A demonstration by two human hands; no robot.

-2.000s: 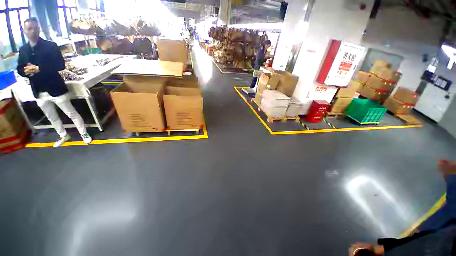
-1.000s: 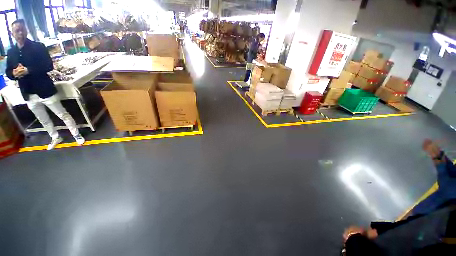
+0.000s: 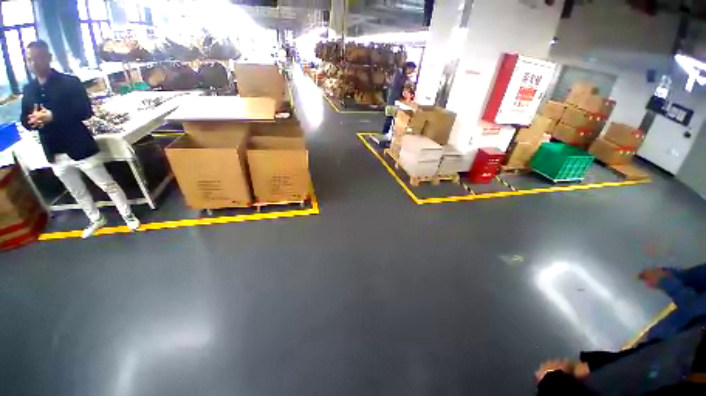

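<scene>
Neither of my hands is in the picture. Nearest in front across the floor stand two large open brown cartons side by side, the left one [image 3: 209, 176] and the right one [image 3: 279, 174], flaps up, on low wheeled bases. A long white worktable [image 3: 143, 116] with small grey-dark pieces stands behind them at the left. A flat tan sheet [image 3: 251, 109] lies at the table end above the cartons.
A person in a dark jacket [image 3: 58, 112] stands at left. Other people's hands [image 3: 559, 370] and sleeves reach in at lower right. Beyond are stacked white boxes [image 3: 422, 157], a red box [image 3: 486, 165], a green crate [image 3: 563, 162] and a fire hose cabinet [image 3: 520, 90].
The view shifts slightly. At the right, another person's raised hand is now lower and further left. The cartons and the standing person keep their places.
</scene>
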